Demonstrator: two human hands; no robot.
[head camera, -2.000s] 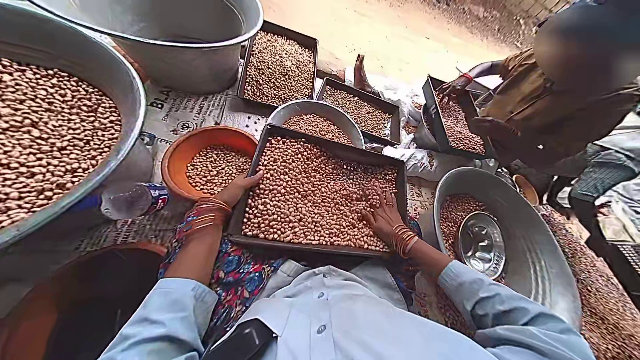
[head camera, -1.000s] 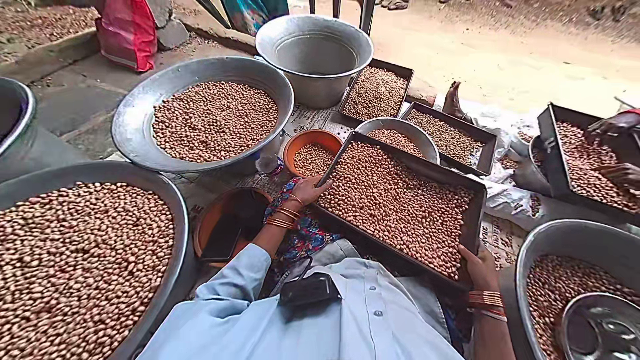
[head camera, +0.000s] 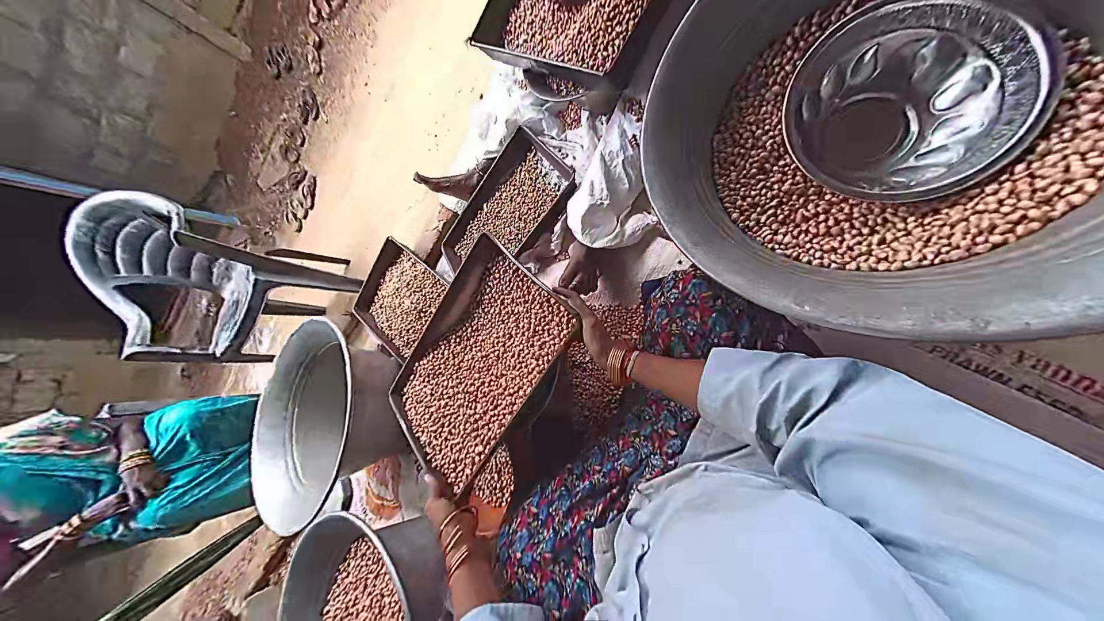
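A dark rectangular metal tray (head camera: 470, 280) of reddish-brown nuts or seeds is tilted in the view, held between my two hands. My left hand (head camera: 447, 509) grips its lower corner, with bangles on the wrist. At the opposite side, my right hand (head camera: 591, 328) holds the edge near the right corner. Beneath and beyond it, two smaller trays (head camera: 377, 269) (head camera: 483, 188) hold similar nuts or seeds. Part of an orange basin (head camera: 490, 516) shows under the held tray, beside my left hand.
A large metal basin (head camera: 776, 297) holds more nuts or seeds and a shiny steel bowl (head camera: 871, 129). Two metal pots (head camera: 302, 423) (head camera: 418, 552) stand at lower left. Beyond are a plastic chair (head camera: 164, 250), a person in teal cloth (head camera: 198, 457), a white bag (head camera: 604, 194) and another tray (head camera: 543, 65).
The view has swung and rolled strongly. Two seconds ago my right hand lay on the nuts or seeds; one second ago and now it holds the tray's side. My left hand has stayed on the tray.
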